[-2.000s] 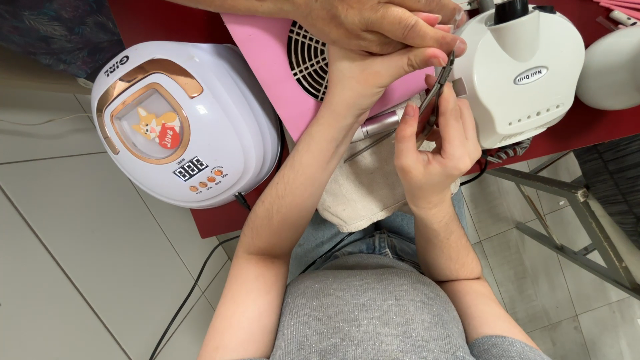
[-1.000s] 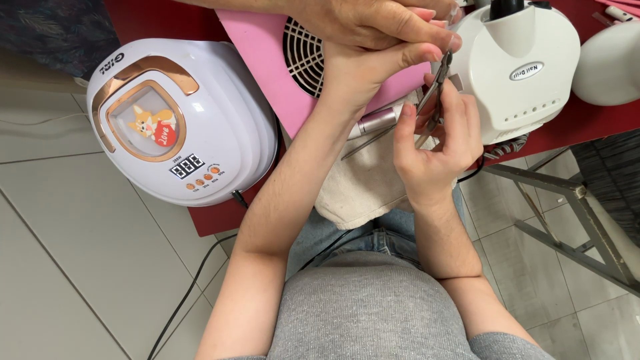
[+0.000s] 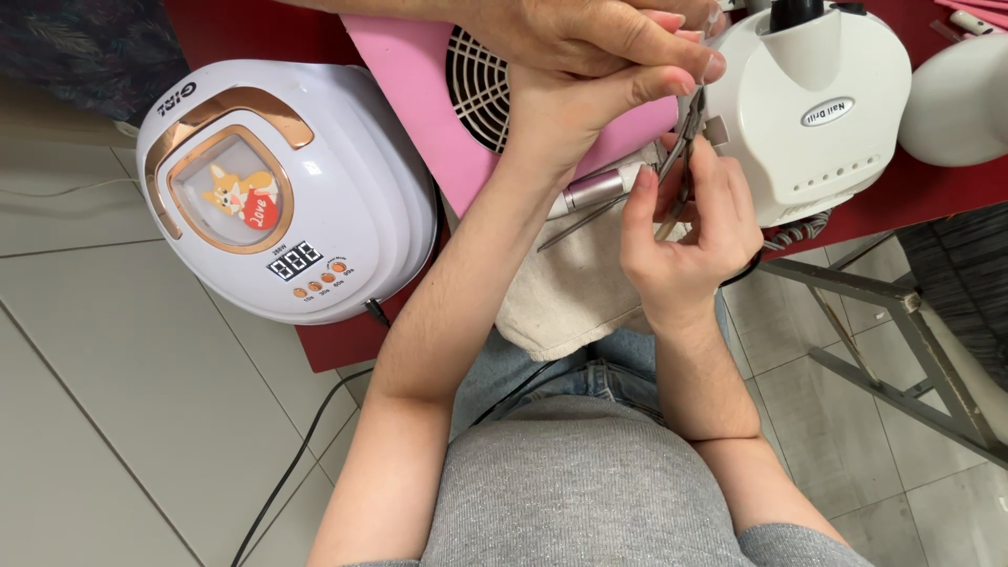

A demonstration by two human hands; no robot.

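Observation:
My left hand is closed on a finger of another person's hand, which lies over it at the top of the view. My right hand holds metal cuticle nippers, their tips close to that person's fingertips. A thin metal rod-like tool slants out to the left from beside my right hand; whether my fingers hold it is unclear. Under my hands are a beige towel and a pink nail dust collector with a black grille. A nail drill handpiece rests on the towel.
A white nail lamp stands at the left table edge, its black cable hanging toward the floor. The white nail drill unit is just right of my right hand, with a white rounded object beyond. A metal stool or table frame stands lower right.
My right hand and the nippers have shifted slightly near the other person's fingertips. My left hand keeps about the same place.

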